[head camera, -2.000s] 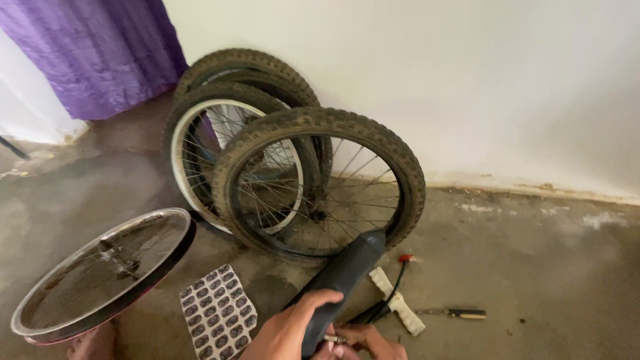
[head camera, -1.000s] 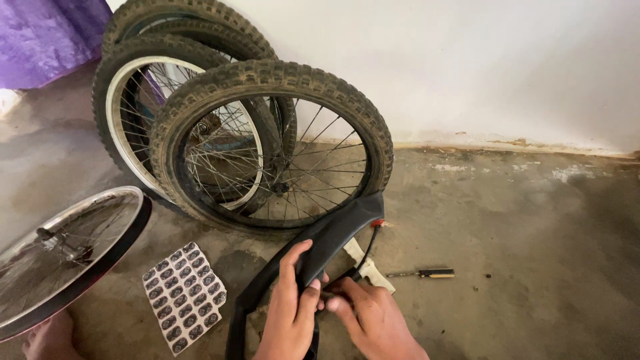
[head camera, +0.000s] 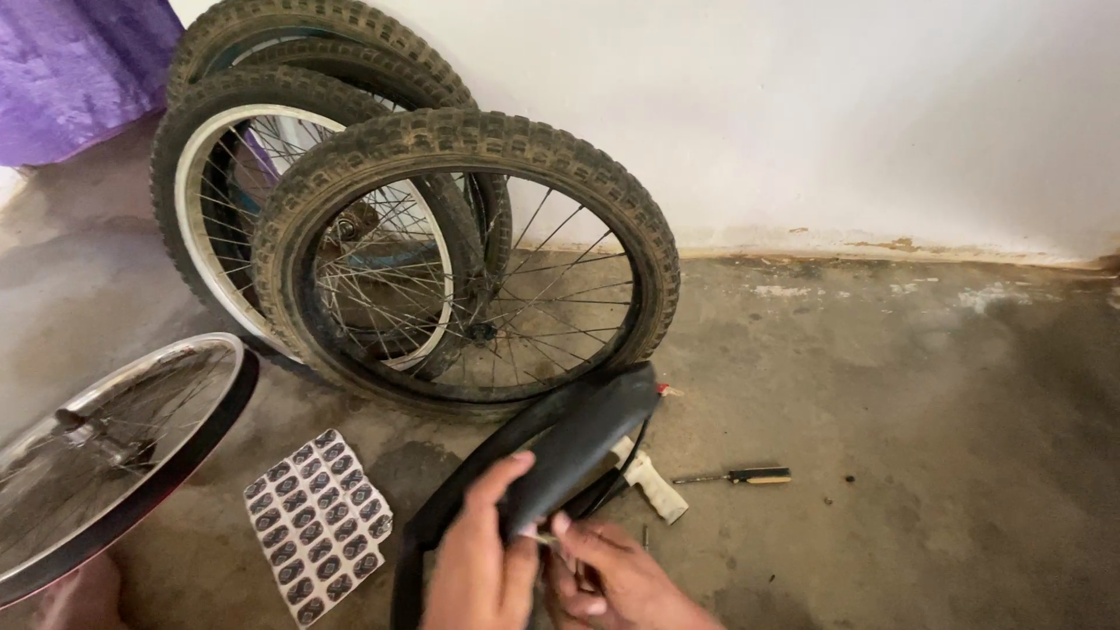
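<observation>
My left hand (head camera: 490, 547) grips the near end of a bulging black inner tube (head camera: 582, 442), close to its valve. My right hand (head camera: 608, 569) is closed on a small metallic piece at the valve, mostly hidden by the fingers. The tube loops away towards the wheels and back down on the left. Beyond it, a thin black hose (head camera: 643, 429) curves beside a pale plastic handle (head camera: 654, 490) on the floor. A screwdriver (head camera: 759, 475) lies to the right. Left of the tube, a sheet of tyre patches (head camera: 319, 529) rests flat.
Several bicycle wheels with knobby tyres (head camera: 643, 219) lean at the white wall (head camera: 831, 114). A bare wheel rim (head camera: 197, 472) is at the lower left, above a partly visible foot (head camera: 83, 599). A purple curtain (head camera: 79, 70) hangs at the upper left.
Both hands have stayed at the valve area of the tube. The tube looks fuller than one second ago. The view has shifted.
</observation>
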